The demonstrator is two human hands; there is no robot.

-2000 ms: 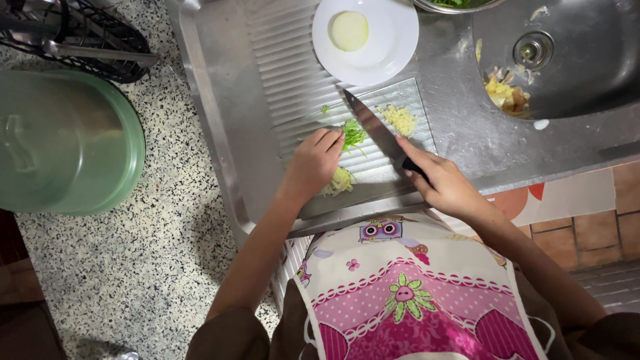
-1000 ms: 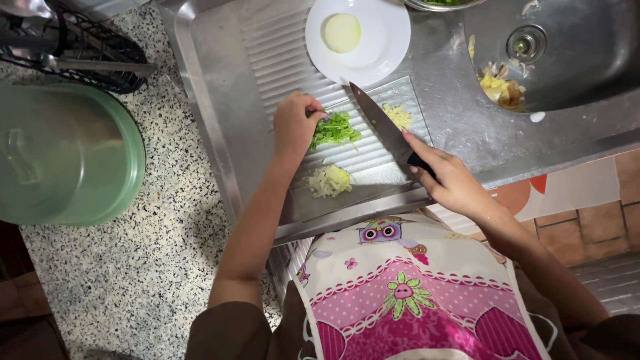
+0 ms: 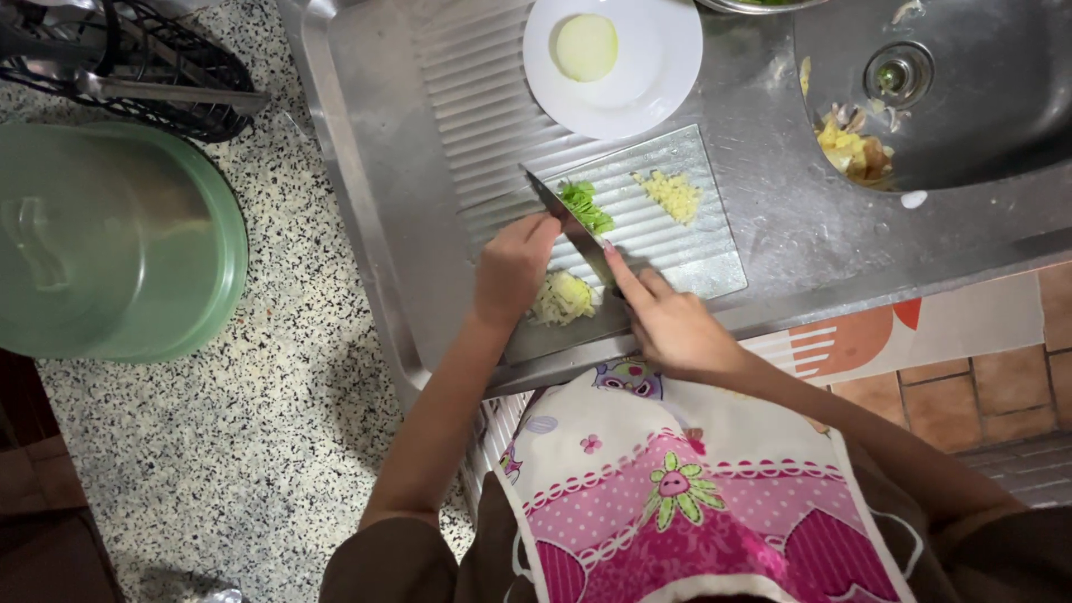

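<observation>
My right hand (image 3: 674,322) grips a kitchen knife (image 3: 574,224) with its index finger along the blade's spine. The blade lies against chopped green herbs (image 3: 588,207) on a clear glass cutting board (image 3: 708,243). At the blade's other side, my left hand (image 3: 517,264) has its fingertips pinched together by the steel; whether they hold anything is hidden. A pile of chopped pale onion or similar vegetable (image 3: 563,299) lies beside my left hand, near the board's front edge. Finely minced garlic-like bits (image 3: 672,197) sit at the board's right.
Beyond the board, a white plate (image 3: 653,92) holds a peeled onion half (image 3: 587,48). Peelings (image 3: 854,151) lie in the sink basin (image 3: 971,126) at right. A green lidded container (image 3: 126,243) and a black wire utensil basket (image 3: 188,109) stand on the left counter.
The knife has moved left, from between the herbs and the minced bits to the herbs' left side. My left hand has come down nearer to me, and the herbs now lie in a tighter heap.
</observation>
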